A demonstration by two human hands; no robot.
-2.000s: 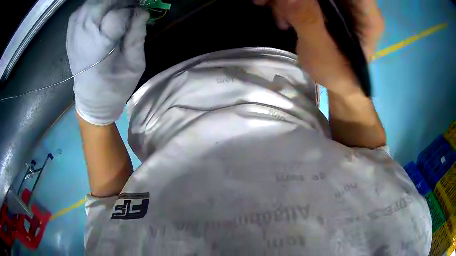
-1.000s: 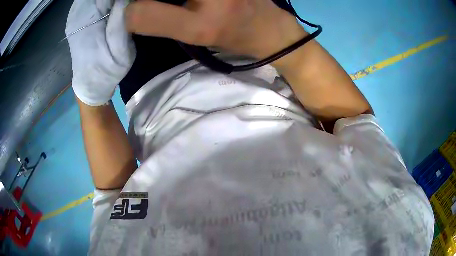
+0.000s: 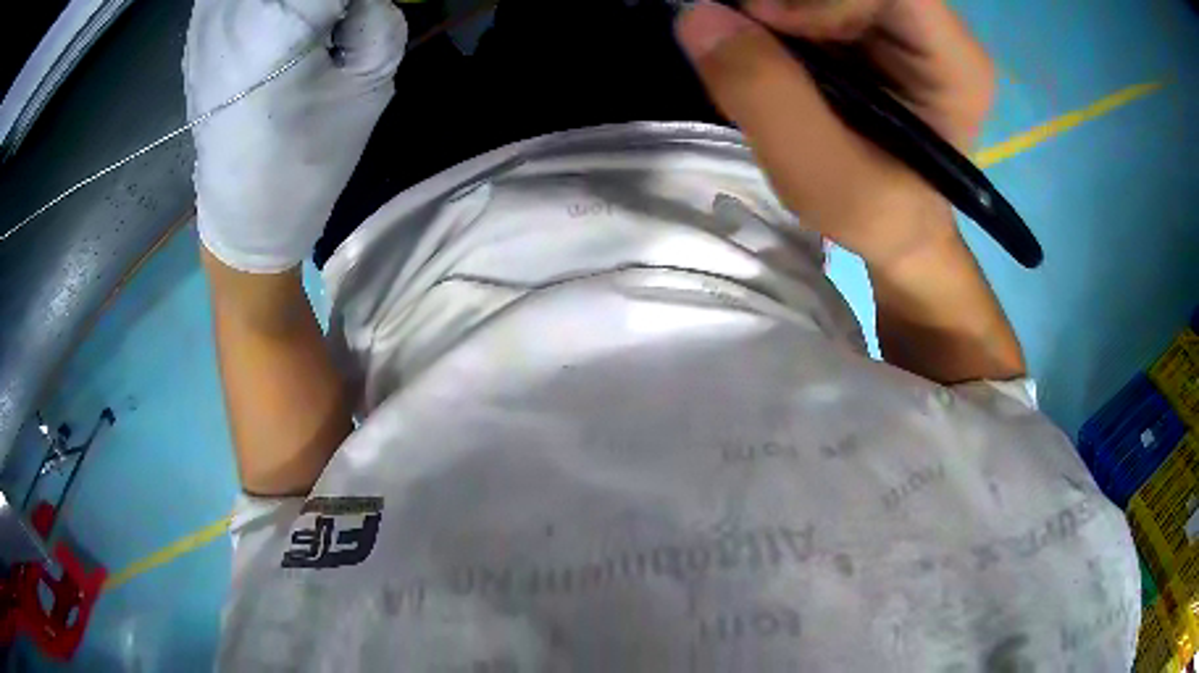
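My left hand (image 3: 283, 132), in a white glove, is at the top left, its fingertips near the upper edge. Its fingers are curled around the thin silvery solder wire (image 3: 158, 142), which runs down to the left across the glove. My bare right hand (image 3: 855, 105) is at the top right, partly cut off by the edge. It holds the black handle of the soldering iron (image 3: 973, 191), whose rear end points down to the right. The iron's tip is not clearly visible. No circuit board can be made out.
The grey bench edge (image 3: 92, 197) curves along the left. A silvery bar (image 3: 66, 59) lies at the upper left. A red stand (image 3: 59, 605) is on the blue floor at lower left. Blue crates (image 3: 1131, 427) and yellow crates (image 3: 1170, 506) stand at the right.
My right hand was at the left glove one second ago and has moved back to the right with the iron. The green board piece seen two seconds ago no longer shows.
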